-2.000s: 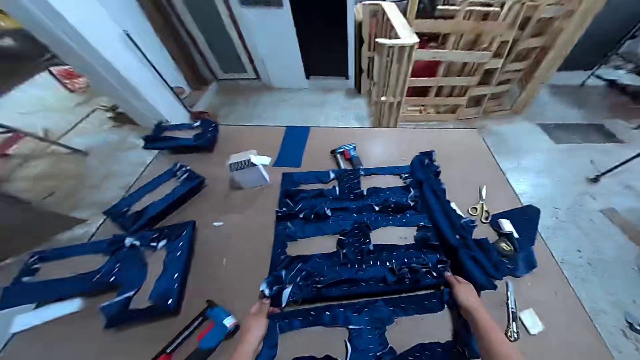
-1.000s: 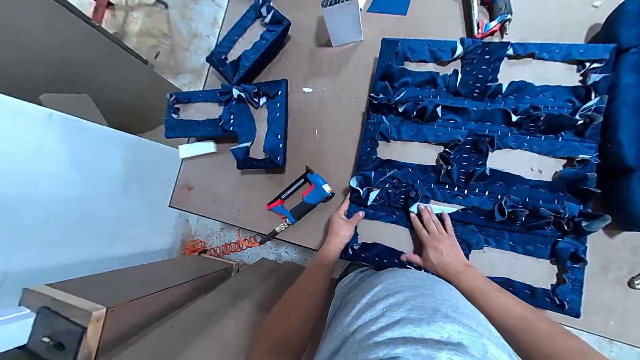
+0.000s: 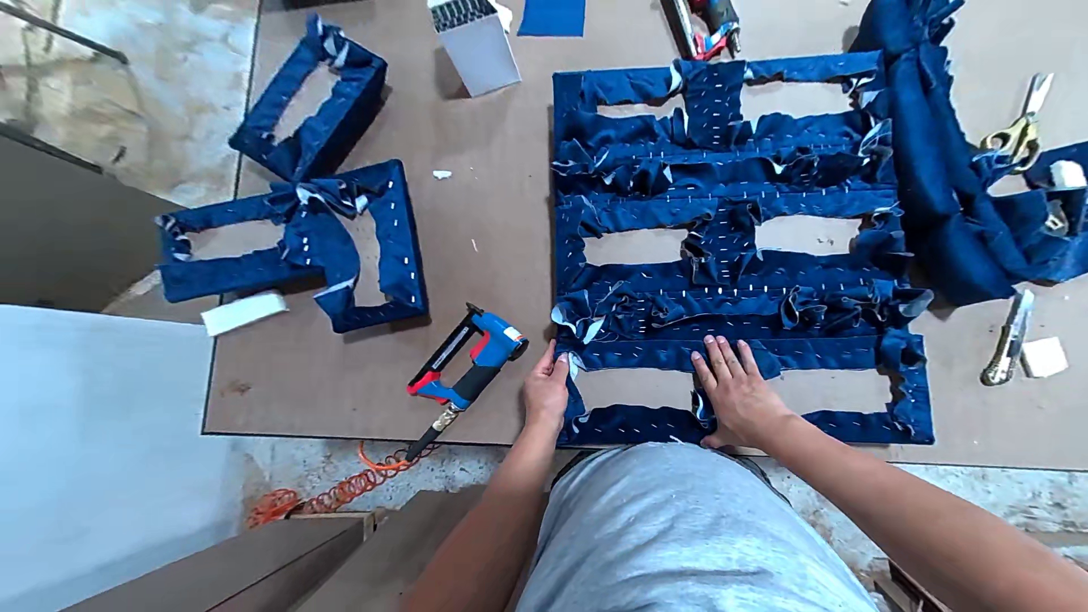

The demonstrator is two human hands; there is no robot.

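Observation:
A large frame wrapped in dark blue fabric (image 3: 722, 276), with rows of staples and several rectangular openings, lies on the cardboard-brown tabletop (image 3: 493, 280). At its lower left corner, my left hand (image 3: 546, 391) grips the fabric-covered edge, fingers on the outer side. My right hand (image 3: 735, 387) rests flat, fingers spread, on the lowest crossbar near the middle. Left of my left hand lies a blue, black and red pneumatic stapler (image 3: 467, 361) with an air hose. Two smaller fabric-wrapped frames, one upper (image 3: 319, 102) and one lower (image 3: 297, 246), touch each other at the left.
A white box of staples (image 3: 480, 51) and a blue fabric piece (image 3: 552, 17) lie at the back. Another tool (image 3: 705, 30) sits beyond the large frame. To the right are bundled blue fabric (image 3: 943, 178), scissors (image 3: 1016, 127) and a utility knife (image 3: 1009, 340). An orange coiled hose (image 3: 348, 491) hangs below the table edge.
The view has swung downward since the first frame. From one second ago, my right hand stays on the lowest crossbar and my left hand stays at the large frame's left edge.

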